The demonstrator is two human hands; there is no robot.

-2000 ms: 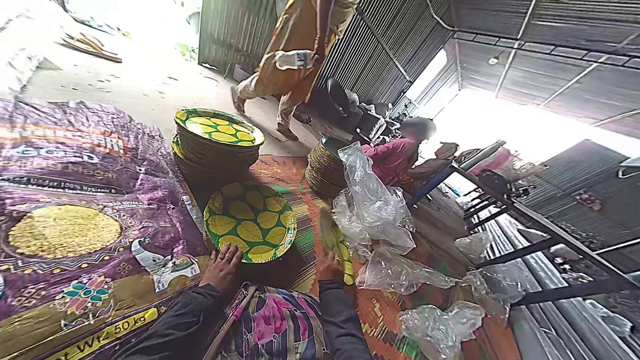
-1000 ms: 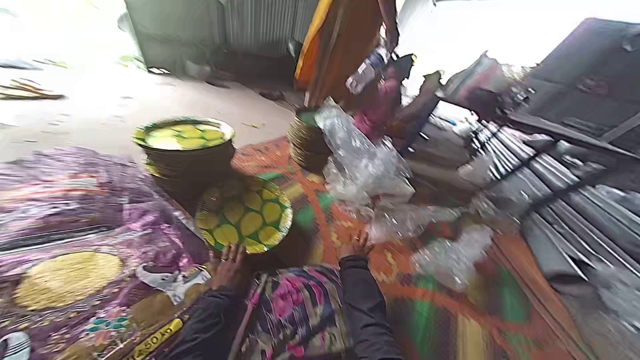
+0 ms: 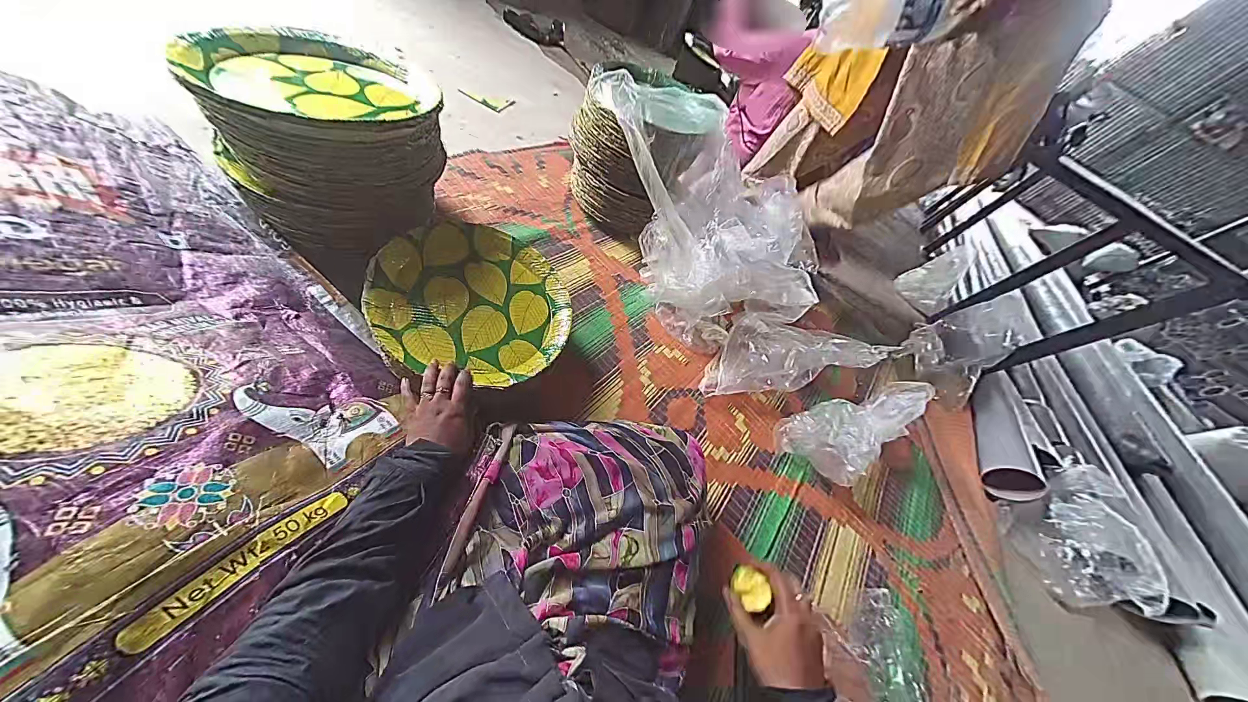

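Note:
My left hand [image 3: 441, 404] rests with spread fingers on the near rim of a round paper plate [image 3: 466, 304] with a green and yellow leaf pattern. Behind it to the left stands a tall stack of matching plates [image 3: 327, 146]. At the lower right, beside my knee, my right hand [image 3: 780, 629] has its fingers around a small yellow object [image 3: 751, 589]; what it is cannot be told. Flower-printed cloth [image 3: 595, 517] covers my lap between the two hands.
Large purple printed sacks [image 3: 283, 341] lie at left. Crumpled clear plastic bags [image 3: 726, 244] lie on the orange woven mat [image 3: 702, 429], near another plate stack [image 3: 609, 146]. Other people are at the top right. Metal pipes [image 3: 1009, 439] and a black metal frame [image 3: 1121, 234] stand at right.
My right hand has moved back toward my body, to the right of my lap, and now holds the small yellow object. My left hand stays at the plate. A person in yellow-orange clothing has moved right.

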